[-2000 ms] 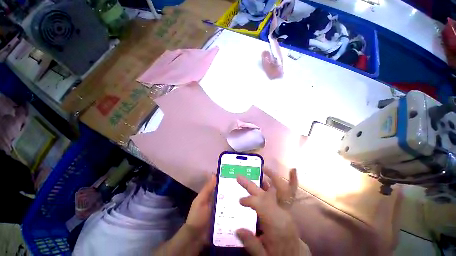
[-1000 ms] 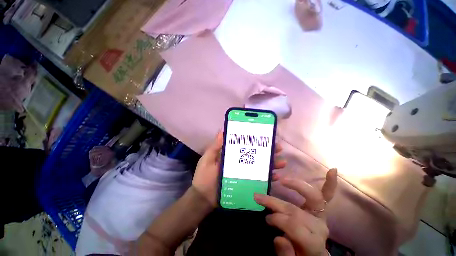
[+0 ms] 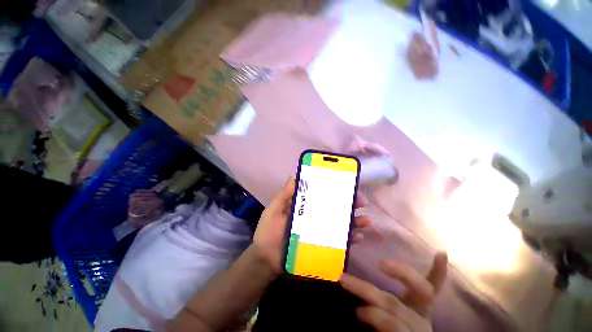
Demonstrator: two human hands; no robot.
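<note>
My left hand [image 3: 274, 228] holds a smartphone [image 3: 322, 217] upright over the table's near edge, with fingers showing at both sides of it. The screen is white with yellow and green parts. My right hand [image 3: 397, 295] is blurred, near the phone's lower right corner, fingers spread and holding nothing; one fingertip is close to the corner, and I cannot tell if it touches. A large pink garment panel [image 3: 285, 126] lies behind the phone. A small rolled pink piece [image 3: 378, 167] lies on it, partly behind the phone.
The sewing machine head [image 3: 558, 201] stands at right beside a bright lamp glow. Brown cardboard [image 3: 156, 84] extends the white table at left, with another pink piece [image 3: 279, 42] partly on it. A blue basket [image 3: 74, 227] of white and pink cloth is at lower left. A blue tray [image 3: 563, 78] is at upper right.
The phone screen went from a green-banner page to a code page, now partly replaced by white and yellow. My left hand keeps hold; my right hand moved off the screen. The view has shifted.
</note>
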